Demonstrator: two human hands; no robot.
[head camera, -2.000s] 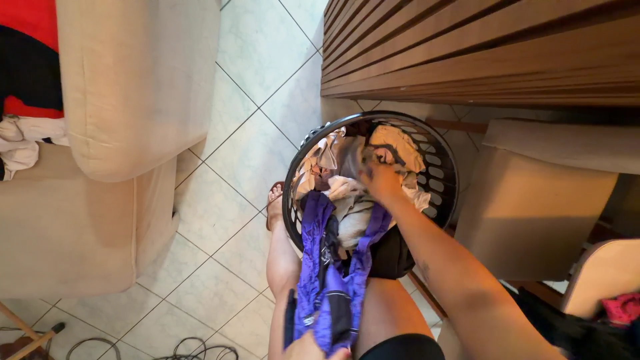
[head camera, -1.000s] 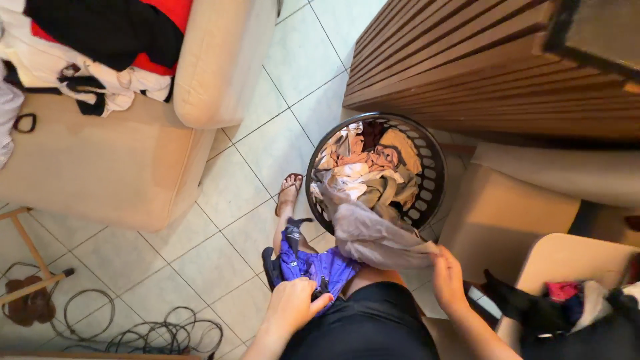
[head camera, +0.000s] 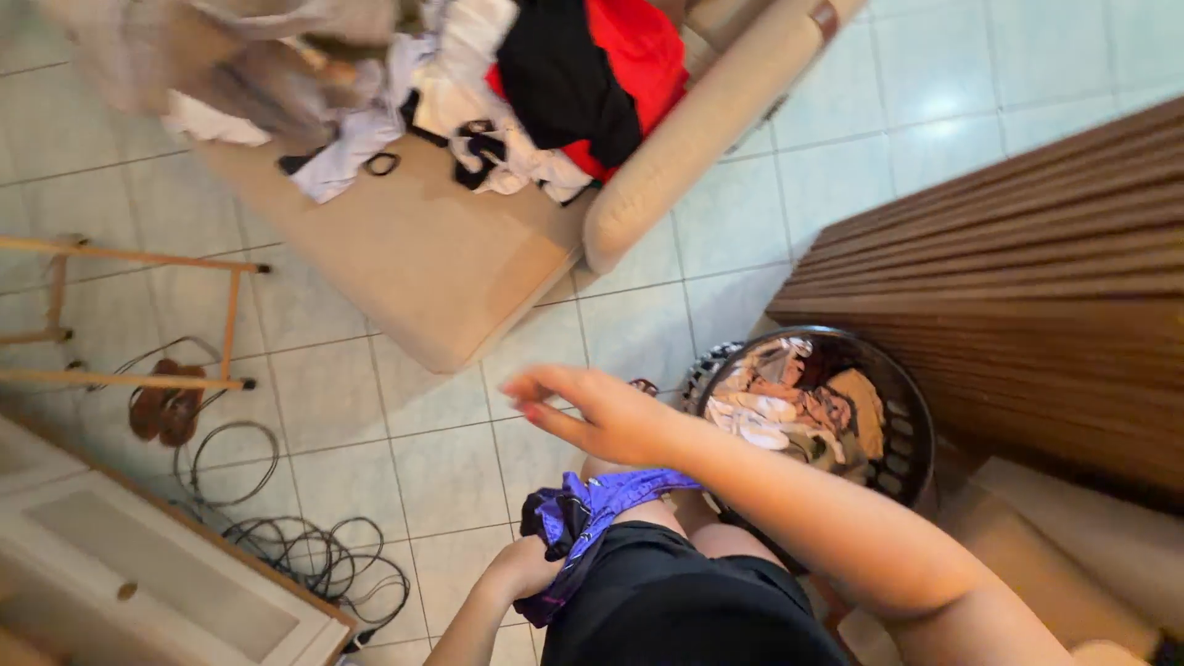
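My left hand (head camera: 529, 566) grips a bunched purple and black garment (head camera: 592, 518) that lies over my thigh. My right hand (head camera: 597, 412) is stretched across toward the left, empty, its fingers apart, over the tiled floor. Below my right forearm stands a dark plastic laundry basket (head camera: 916, 444) with crumpled clothes (head camera: 795, 398) in it. A blurred greyish garment (head camera: 268, 83) is at the upper left, over the end of the beige sofa (head camera: 435, 268). Beside it lie white garments (head camera: 462, 83) and a black and red garment (head camera: 573, 83).
A brown slatted wooden piece of furniture (head camera: 999, 296) stands right of the basket. On the floor at left are a wooden frame with legs (head camera: 166, 379), brown sandals (head camera: 166, 402) and coiled black cable (head camera: 314, 564). A white cabinet (head camera: 166, 573) fills the lower left corner.
The right hand has moved left from beside the basket and let go of the grey garment it held one second ago. The left hand still holds the purple garment. The view has swung left.
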